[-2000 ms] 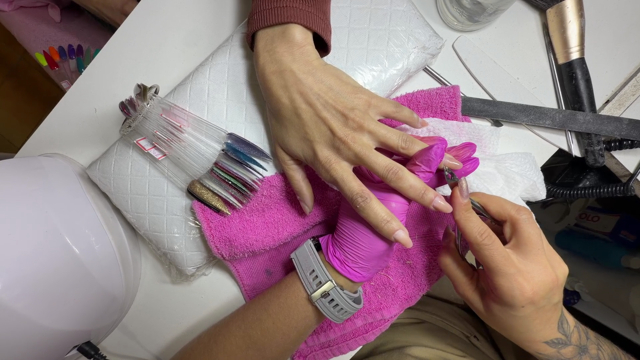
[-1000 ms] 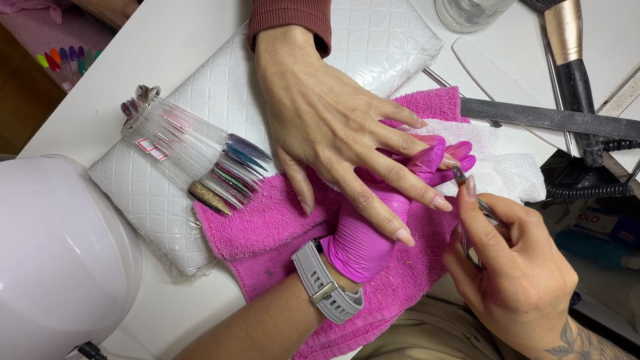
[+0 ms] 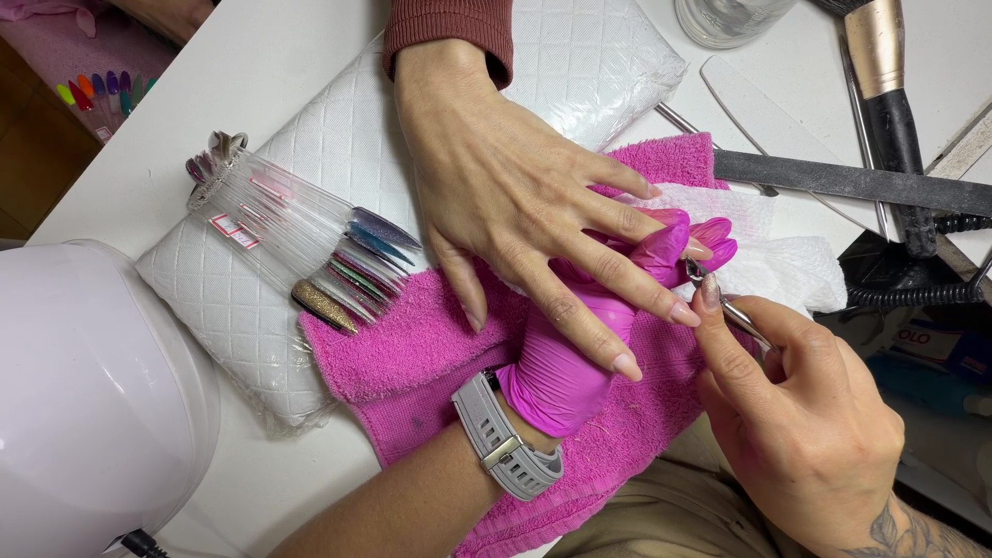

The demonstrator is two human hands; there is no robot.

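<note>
My left hand (image 3: 577, 341), in a pink glove with a grey watch strap (image 3: 508, 442) at the wrist, lies partly under another person's hand (image 3: 519, 186). Its gloved fingers hold one finger of that hand near the nail. My bare right hand (image 3: 798, 395) grips metal cuticle nippers (image 3: 740, 319), their jaws at that fingernail; whether they touch the skin cannot be told. Beneath is a pink towel (image 3: 411, 341), with a crumpled white wipe (image 3: 790, 271) beyond the fingers. The person's forearm, in a dark red sleeve, rests on a white quilted cushion (image 3: 325, 132) wrapped in clear plastic.
Nail colour samples (image 3: 294, 217) on a ring lie on the cushion's left part. A white rounded device (image 3: 93, 387) stands at left. A grey nail file (image 3: 852, 182), a brush (image 3: 891, 116), metal tools and a glass jar (image 3: 728, 19) are at upper right, a black coiled cord (image 3: 914, 296) at right.
My right hand with the nippers has shifted slightly about the held fingertip. My left hand keeps its hold, and the other person's hand stays in place.
</note>
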